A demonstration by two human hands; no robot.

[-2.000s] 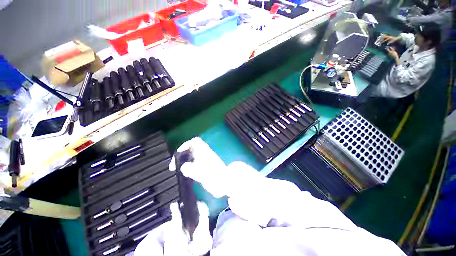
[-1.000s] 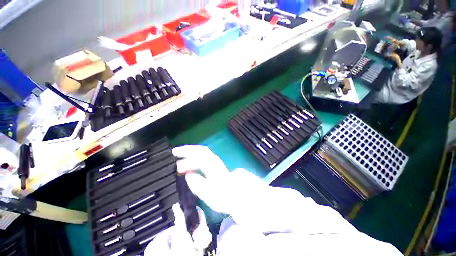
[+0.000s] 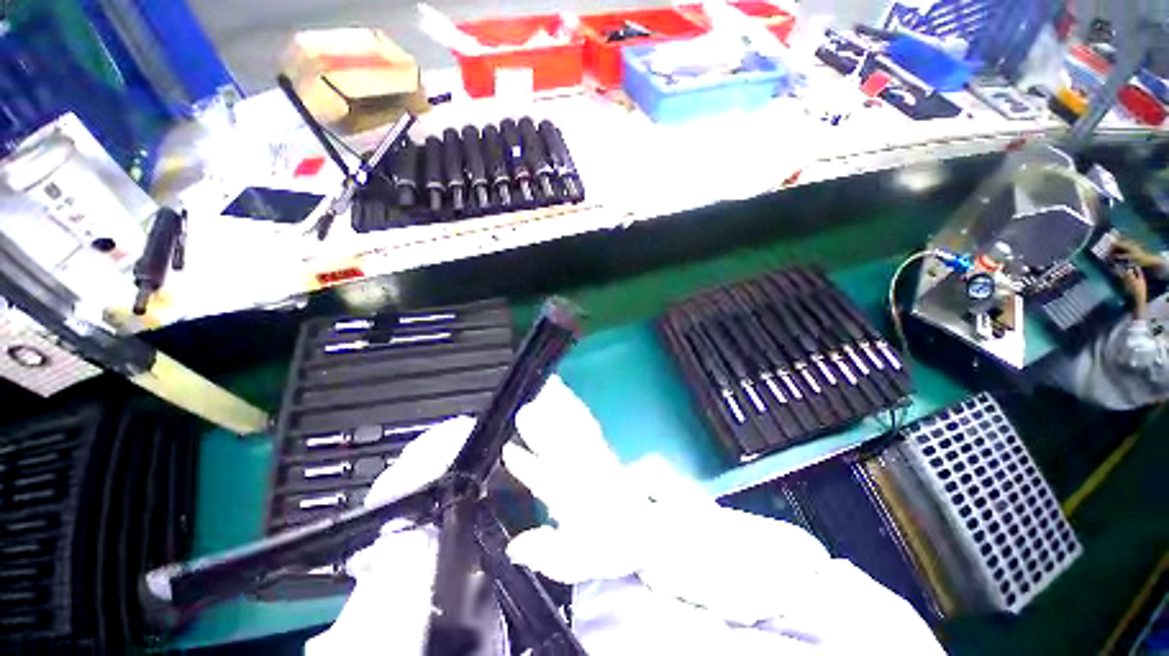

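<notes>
A black stick unit (image 3: 458, 493) is held up close to me, with several thin black legs spread out from a hinge. My left hand (image 3: 391, 551), in a white glove, is behind the unit at its left, partly hidden by a leg. My right hand (image 3: 596, 493), also white-gloved, is at its right, fingers against the upper arm and hub. Behind them a black slotted tray (image 3: 385, 385) lies on the green surface, with silver and black units in its upper and lower grooves and bare grooves between.
A second tray (image 3: 785, 359) of stick units lies right of centre, a perforated grey tray (image 3: 994, 493) beyond it. Black handles (image 3: 481, 167), a crossed-arm sample (image 3: 346, 180) and a phone (image 3: 273, 204) lie on the white bench. A pale bar (image 3: 205, 391) crosses at left. A person (image 3: 1122, 359) sits far right.
The unit's legs, folded between my hands before, now stand spread apart. My hands have shifted around it. The view has turned, showing more of the left side.
</notes>
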